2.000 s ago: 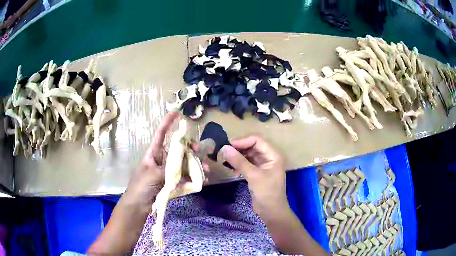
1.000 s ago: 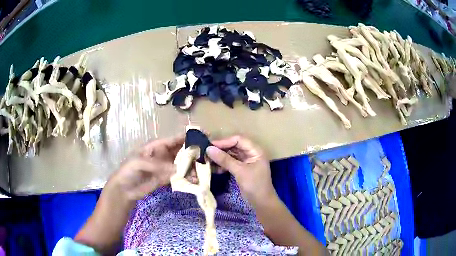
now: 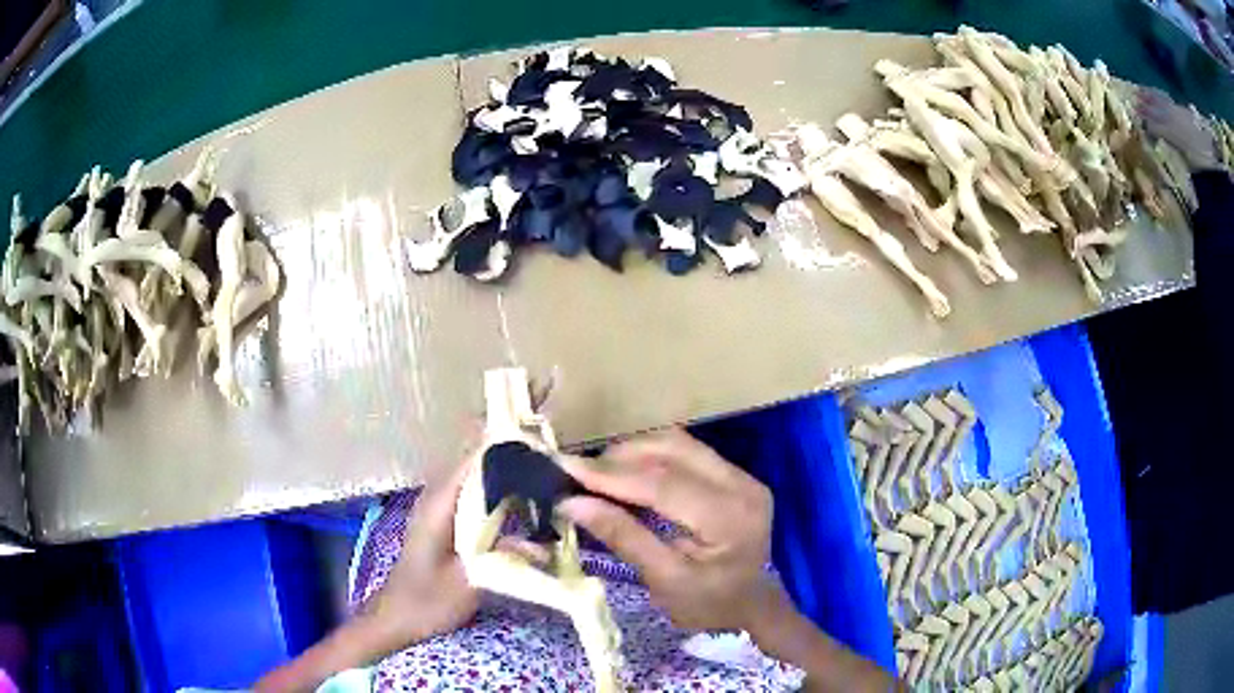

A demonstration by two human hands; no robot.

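A beige leg pair is held above my lap, its pale waist end up and its feet down. A black hip piece lies around its hips. My left hand grips the leg pair from the left side; its fingers are partly hidden behind the legs. My right hand pinches the right edge of the black hip piece with thumb and fingers. Whether the hip piece is fully seated cannot be told.
Black and beige hip pieces are heaped on the cardboard sheet. Fitted leg pairs lie left, bare leg pairs right. A blue tray holds single bent legs. Another person's hand reaches in at far right.
The black hip piece has gone from my right hand onto the leg pair's hips. The leg pair has moved lower in view. Another person's hand has come further in at the right.
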